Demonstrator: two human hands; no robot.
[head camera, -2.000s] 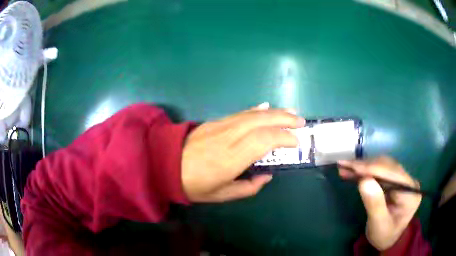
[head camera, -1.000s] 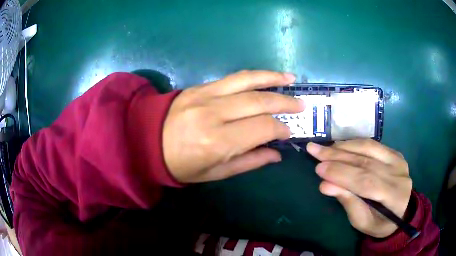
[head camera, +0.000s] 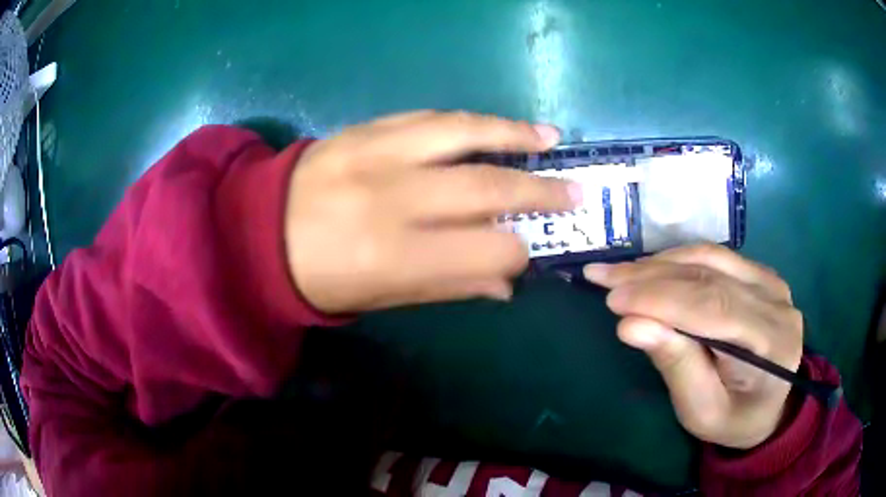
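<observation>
The black phone housing lies flat on the green bench. The white keypad board fills its left part and the pale LCD module its right part, with a striped blue band between them. My left hand lies over the housing's left end and holds it, fingers spread along both long edges, hiding that end. My right hand grips the black tweezers. Their tips are at the housing's near long edge, just right of my left fingers; whether they touch a part is unclear.
The green bench surface surrounds the phone and shows bright reflections. A white fan is cut off at the left edge, with a pale cable and dark cables below it. My dark red sleeves and lettered clothing show near the bottom.
My view has shifted, and the phone sits higher in it. The tweezers' tips have moved from near the LCD end to the keypad side's near edge. My left fingers uncover more of the board than one second ago.
</observation>
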